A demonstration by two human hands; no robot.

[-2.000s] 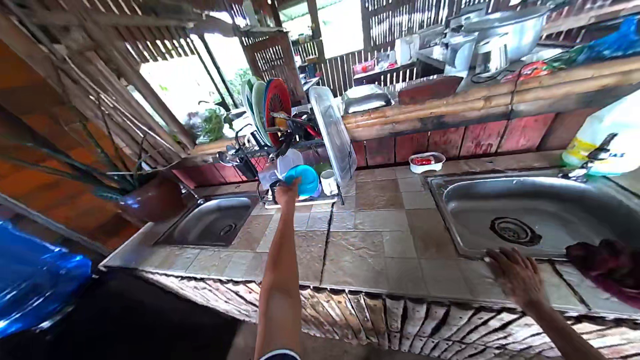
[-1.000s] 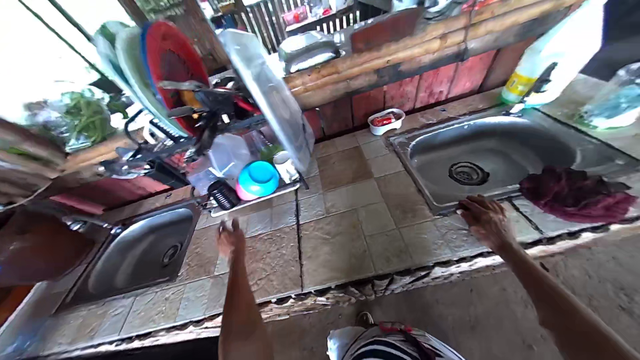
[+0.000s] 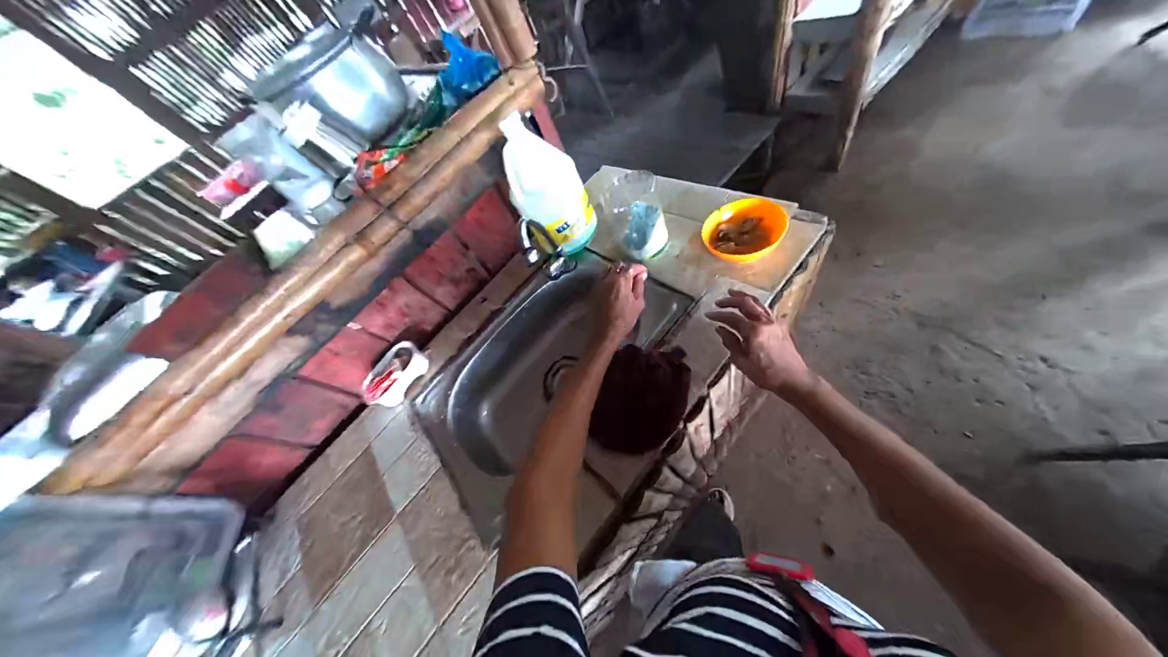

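My left hand (image 3: 622, 297) is above the far end of the stainless steel sink (image 3: 497, 401), fingers bent; whether it holds anything is not clear. Just beyond it stand a cut clear plastic bottle (image 3: 644, 224) with something blue and white inside, and a big white jug (image 3: 547, 182) with a yellow label, beside the faucet (image 3: 547, 251). My right hand (image 3: 756, 342) hovers empty at the counter's front edge, fingers spread, near an orange bowl (image 3: 745, 230) holding brown pieces in liquid. A dark maroon cloth (image 3: 641, 400) lies over the sink's front rim, partly behind my left forearm.
A white dish with red contents (image 3: 394, 374) stands on the tiled counter (image 3: 365, 529) by the red-tiled wall. Above runs a bamboo ledge (image 3: 301, 283), with a metal pot (image 3: 342, 87) behind it. A clear plastic lid or tray (image 3: 119, 566) is at lower left.
The view has swung right to the sink's far end. My left hand has left the dish rack side and is over this sink; my right hand has lifted off the sink's front rim.
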